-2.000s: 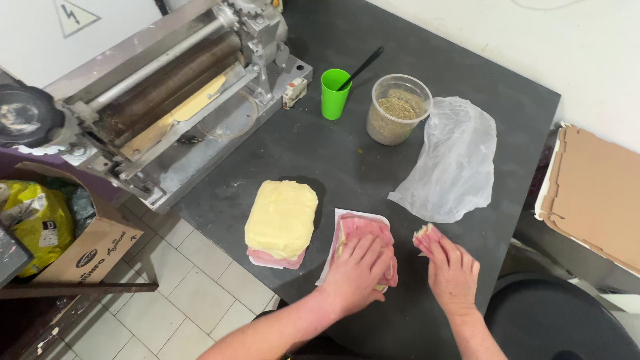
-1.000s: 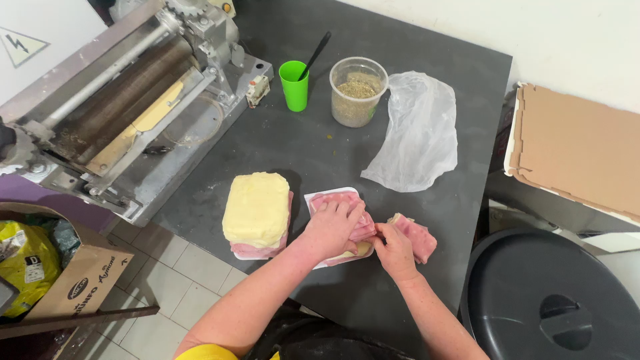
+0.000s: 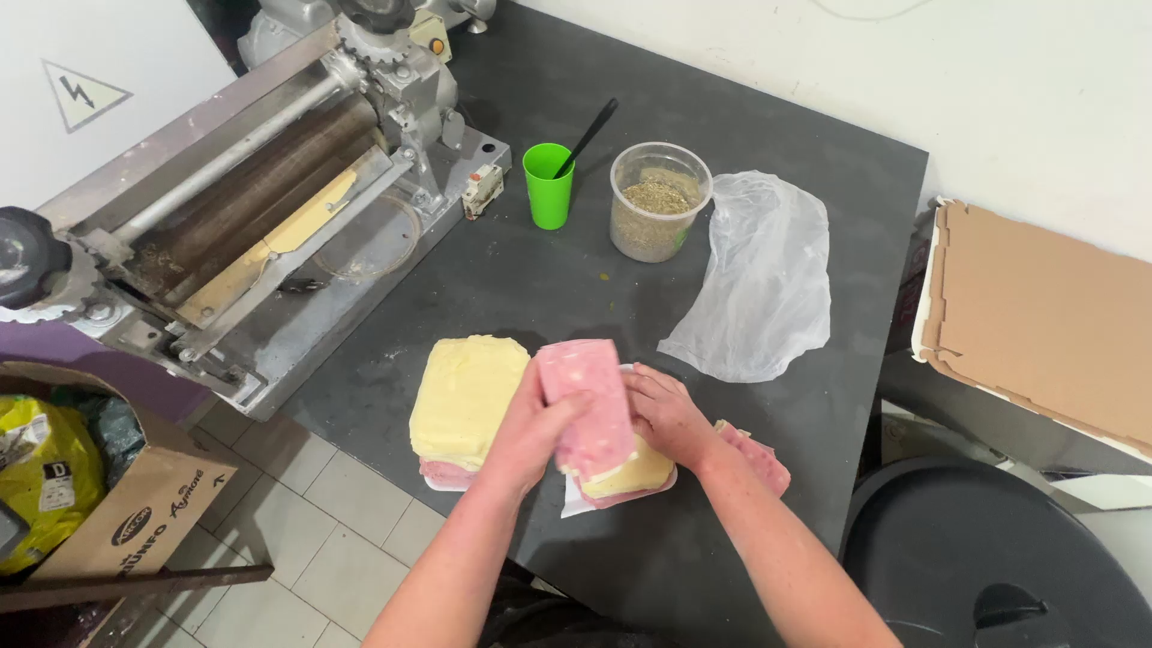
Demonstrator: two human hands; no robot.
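My left hand (image 3: 535, 423) grips a folded stack of ham slices (image 3: 589, 400), with pale cheese showing at its lower edge, raised over a white tray (image 3: 576, 500). On that tray lie cheese slices (image 3: 641, 470) with ham beneath. My right hand (image 3: 666, 414) rests at the tray's right side, fingertips partly hidden behind the lifted ham; whether it grips anything is unclear. Another folded portion of ham and cheese (image 3: 763, 461) lies on the dark table, partly behind my right forearm. Left of my left hand stands a thick stack of cheese (image 3: 468, 391) over ham.
A roller machine (image 3: 261, 198) fills the back left. Behind my hands stand a green plastic cup (image 3: 549, 193) with a black utensil, a clear tub of dried herbs (image 3: 655, 211) and a crumpled plastic bag (image 3: 765, 279). A black lid (image 3: 990, 558) is at the lower right.
My left hand, earlier flat on the ham at the tray, now holds a folded ham stack up, exposing cheese below. My right hand has moved from the separate portion to the tray's side.
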